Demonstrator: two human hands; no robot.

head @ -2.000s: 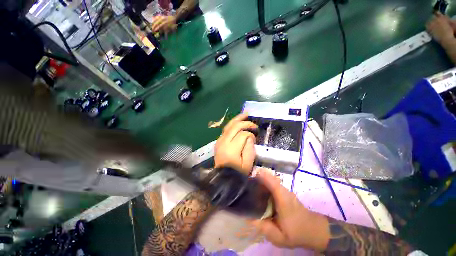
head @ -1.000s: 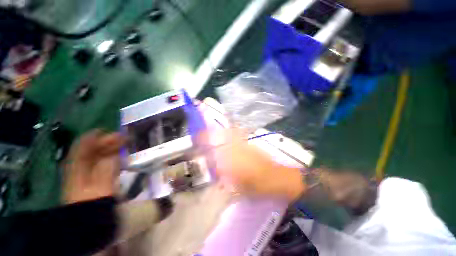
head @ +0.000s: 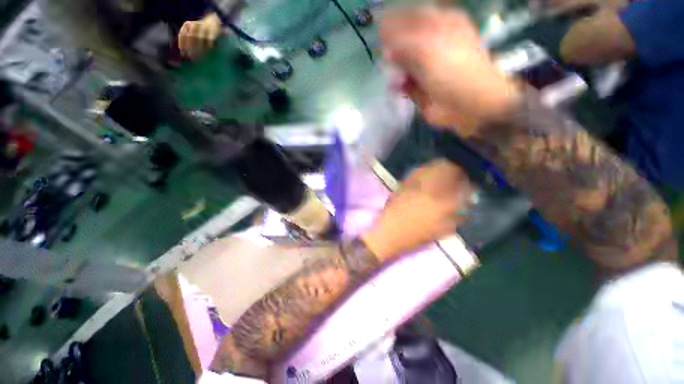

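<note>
My right hand (head: 442,64) is raised at the upper middle, blurred, its tattooed forearm coming from the right. A pale translucent shape, perhaps the clear plastic bag (head: 386,120), shows beside and below its fingers; I cannot tell whether it is gripped. My left hand (head: 424,206) is over the mat's right side, fingers curled and blurred; its contents are hidden. The power driver (head: 274,176) hangs tilted, its cream lower end over the mat, touched by neither hand. It largely blocks the white and blue screw feeder (head: 337,184). The pink mat (head: 375,307) lies beneath my left forearm.
The green belt with its pale edge rail (head: 169,259) runs diagonally behind the mat. Round black housings (head: 281,69) sit on it, with more heaped at left. A co-worker's hand (head: 199,36) is at top left. Another person's blue sleeve (head: 660,82) is at right.
The view has shifted. My right hand has gone from low over the mat to high near the bag. My left hand has left the feeder's left side and moved right. The driver now covers the feeder.
</note>
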